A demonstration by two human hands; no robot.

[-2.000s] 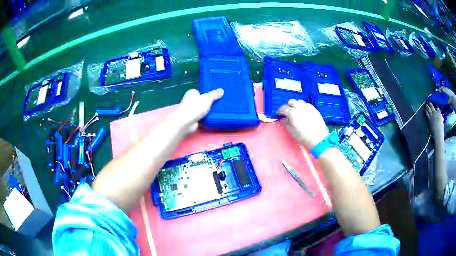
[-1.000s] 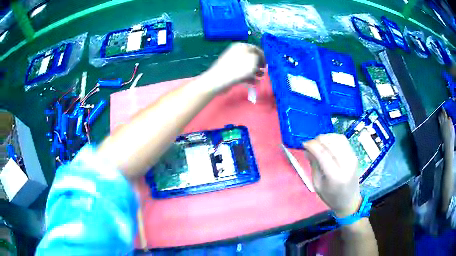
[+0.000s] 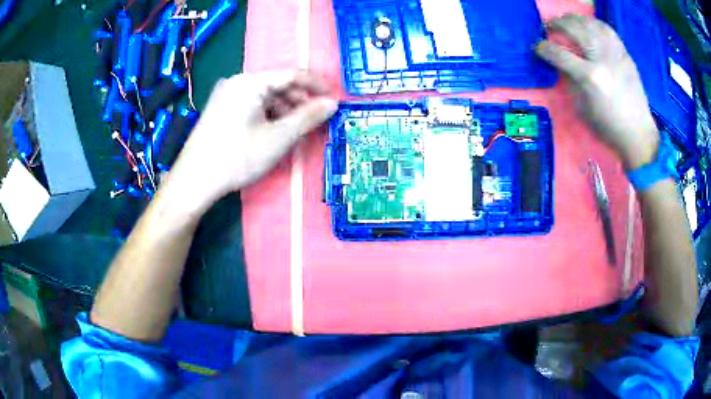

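The open blue front housing [image 3: 359,228] lies on the pink mat, with a green circuit board, a white rectangle, a dark block and a small green board at its upper right. A blue back cover [image 3: 507,66] lies inner side up just beyond it, cut off by the top edge. The cover holds a small round disc and a white label. My left hand [image 3: 253,132] is at the housing's upper left corner, thumb extended, fingers partly curled and blurred, with nothing seen in it. My right hand [image 3: 604,82] has its fingertips on the cover's right edge.
Tweezers [image 3: 602,210] lie on the mat [image 3: 421,284] at the right. Blue batteries with thin leads [image 3: 160,136] are piled at the left beside an open carton [image 3: 66,132]. More blue covers [image 3: 663,70] lie beyond my right hand.
The view has tilted down. The cover has moved from the mat's right side to just beyond the housing. My left hand has come back to the housing's corner.
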